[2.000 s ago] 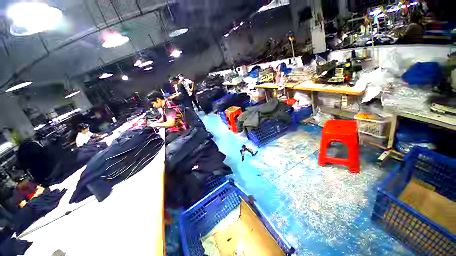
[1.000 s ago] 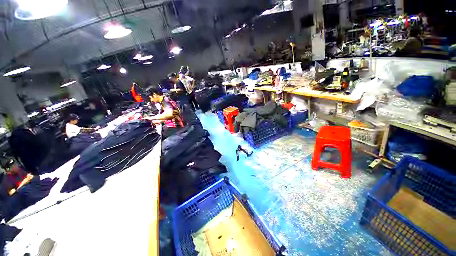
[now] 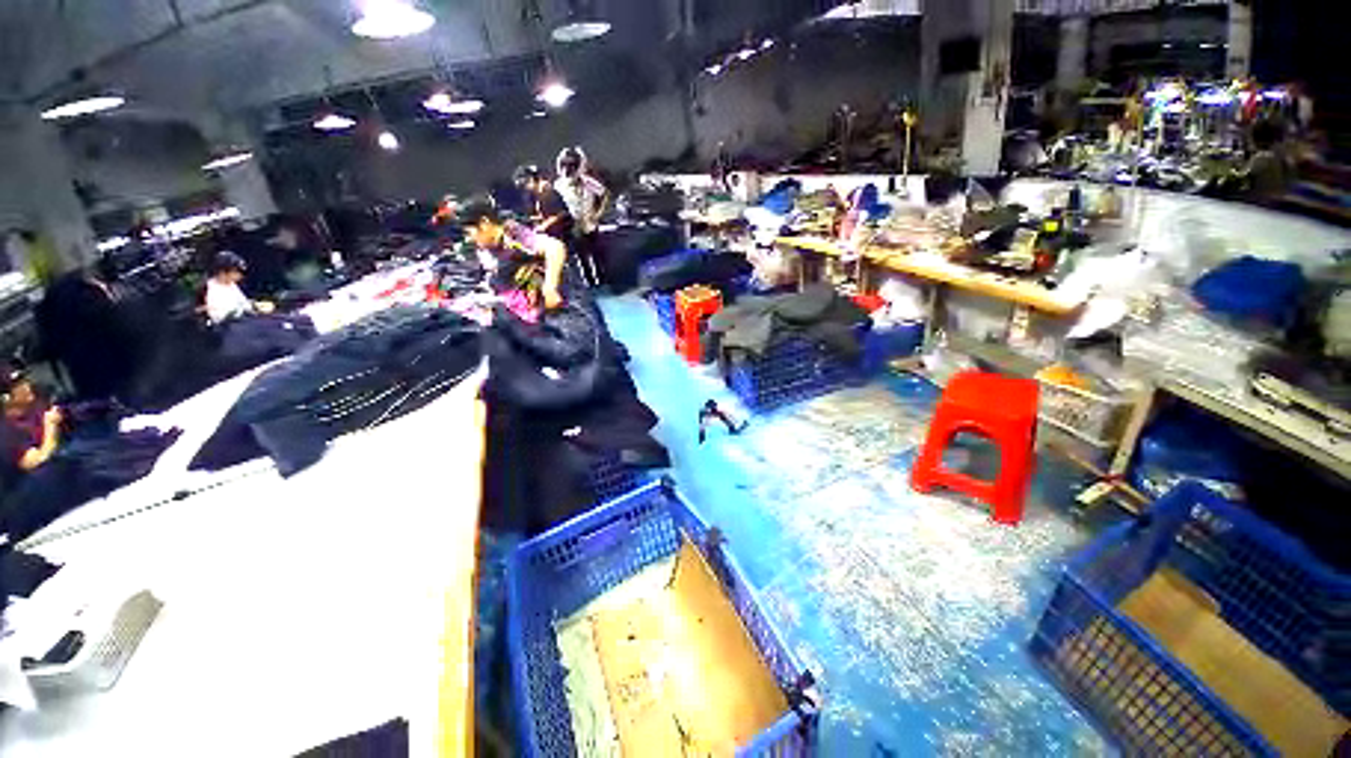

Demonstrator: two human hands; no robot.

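Neither of my hands is in the picture. Nearest in front of me is a long white-topped table [image 3: 297, 570] with a yellow edge. A blue plastic crate [image 3: 531, 652] stands beside that edge, with a flat tan cardboard liner [image 3: 674, 652] in its bottom. A small white basket [image 3: 131, 640] with pale and dark items sits at the table's lower left. A corner of dark cloth [image 3: 363, 743] shows at the bottom edge. A heap of dark garment panels [image 3: 348, 382] lies farther along the table.
Another blue crate [image 3: 1133, 666] with cardboard stands at the lower right. A red stool [image 3: 981, 444] is on the worn blue floor. A crate piled with dark cloth [image 3: 800, 370] stands farther off. A person [image 3: 519, 267] bends over the table's far part. Sewing benches line the right.
The view has shifted a little and levelled. More of the near crate and the white basket shows, and the dark cloth corner has come in at the bottom. The far person's arm has changed position.
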